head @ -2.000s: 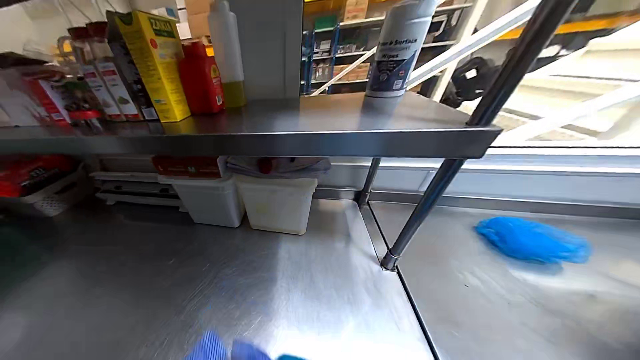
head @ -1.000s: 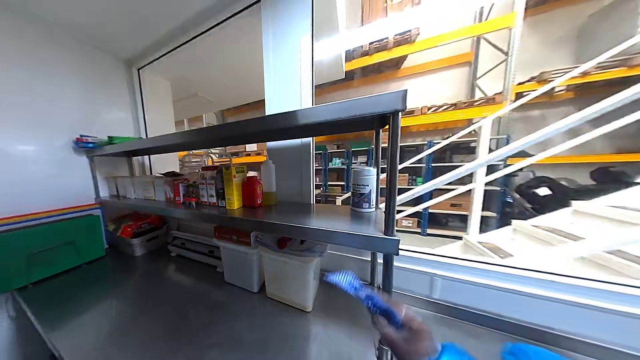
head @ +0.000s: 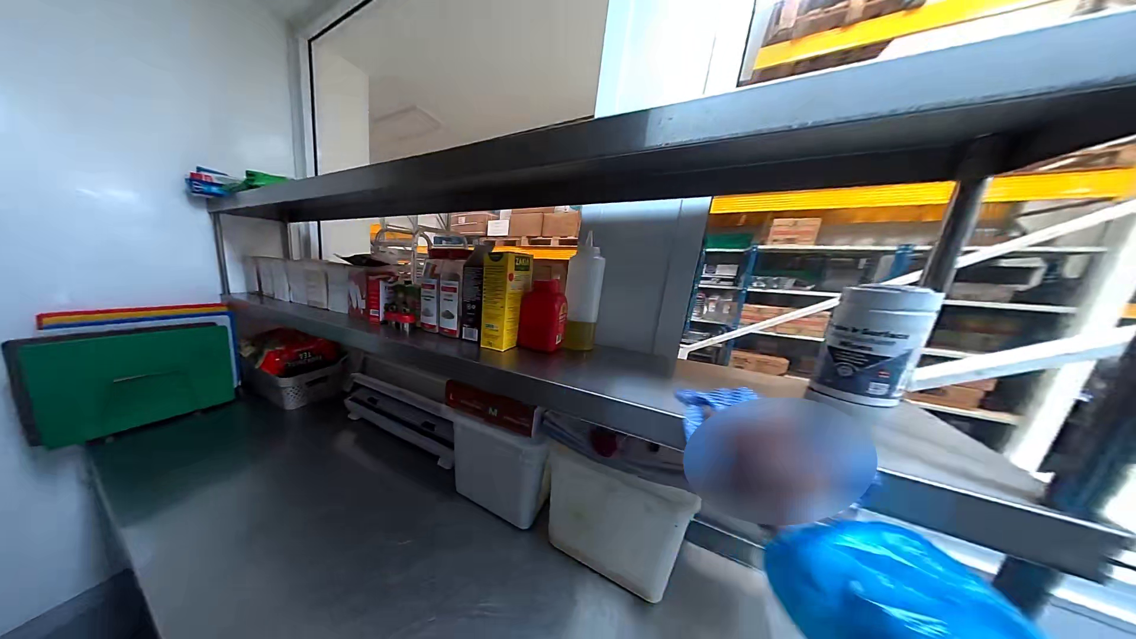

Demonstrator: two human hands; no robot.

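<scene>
My right hand (head: 781,461), blurred, holds a blue-and-white patterned cloth (head: 714,401) at the front edge of the lower steel shelf (head: 621,399). A blue plastic sleeve cover (head: 887,581) is on the forearm. A white tub of surface wipes (head: 879,344) stands upright on the shelf, behind and to the right of the hand. Left of the cloth are a squeeze bottle of yellowish liquid (head: 583,297), a red bottle (head: 542,316) and a yellow carton (head: 507,300). My left hand is out of view.
Under the shelf, two white plastic bins (head: 612,524), a flat white appliance (head: 399,417) and a basket with red packets (head: 302,382) stand on the steel counter (head: 311,532). A green cutting board (head: 133,382) leans at the left wall. An upper steel shelf (head: 568,169) hangs overhead.
The view has swung left and closer to the shelf. The hand with the cloth, beside the shelf's end post a second ago, is now at the lower shelf's front edge.
</scene>
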